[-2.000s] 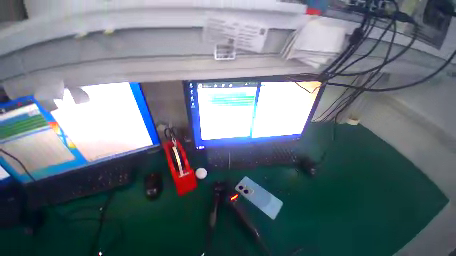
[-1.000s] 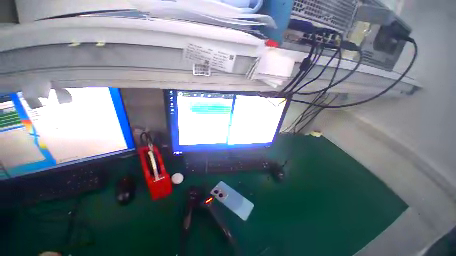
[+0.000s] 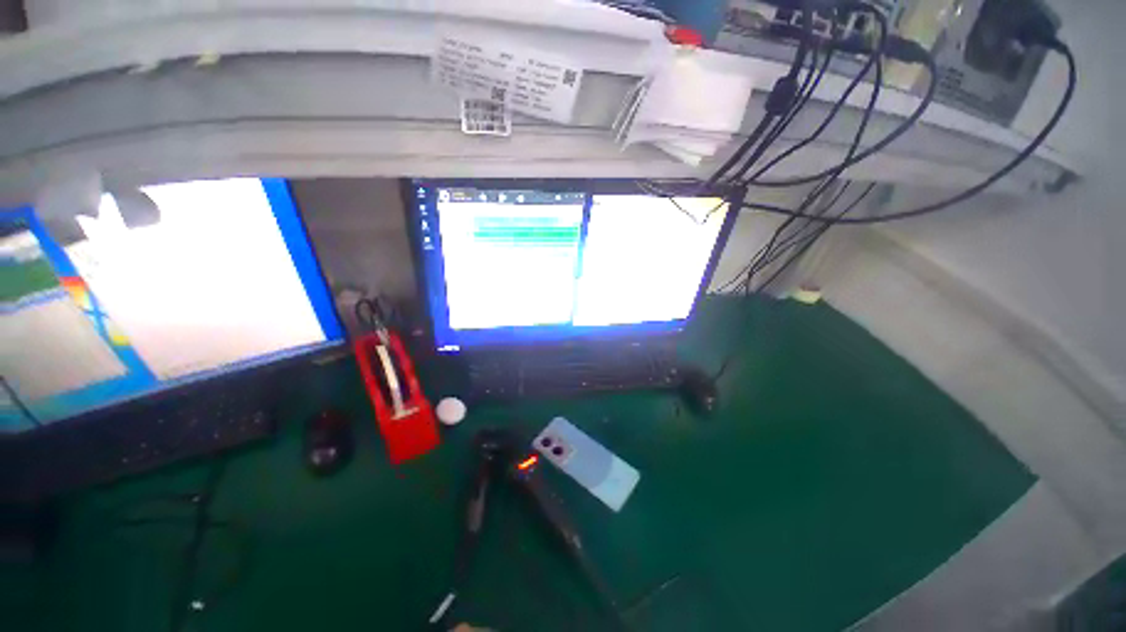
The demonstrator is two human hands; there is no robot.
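Note:
Two dark handheld scanners lie side by side on the green mat; the left one (image 3: pixel 479 482) is dark, and the right one (image 3: pixel 552 509) has a glowing orange-red light at its head. A pale blue smartphone (image 3: pixel 590 464) lies flat just right of them, camera lenses at its upper left corner. A red tape dispenser (image 3: pixel 400 401) stands behind to the left, with a white round disc (image 3: pixel 451 411) beside it. A tiny skin-coloured sliver shows at the bottom edge below the scanners, possibly my left hand; its state cannot be told. My right hand is not in view.
Two lit monitors, left (image 3: pixel 204 284) and right (image 3: pixel 574 266), stand at the back with dark keyboards before them. Black mice lie at left (image 3: pixel 329 442) and right (image 3: pixel 699 390). A shelf edge (image 3: pixel 284 127) with paper labels crosses above. Black cables (image 3: pixel 852 148) hang from it at right.
The camera view has shifted, with little change in the mat items. A skin-coloured sliver was at the bottom left a second ago; one now shows at the bottom edge below the scanners.

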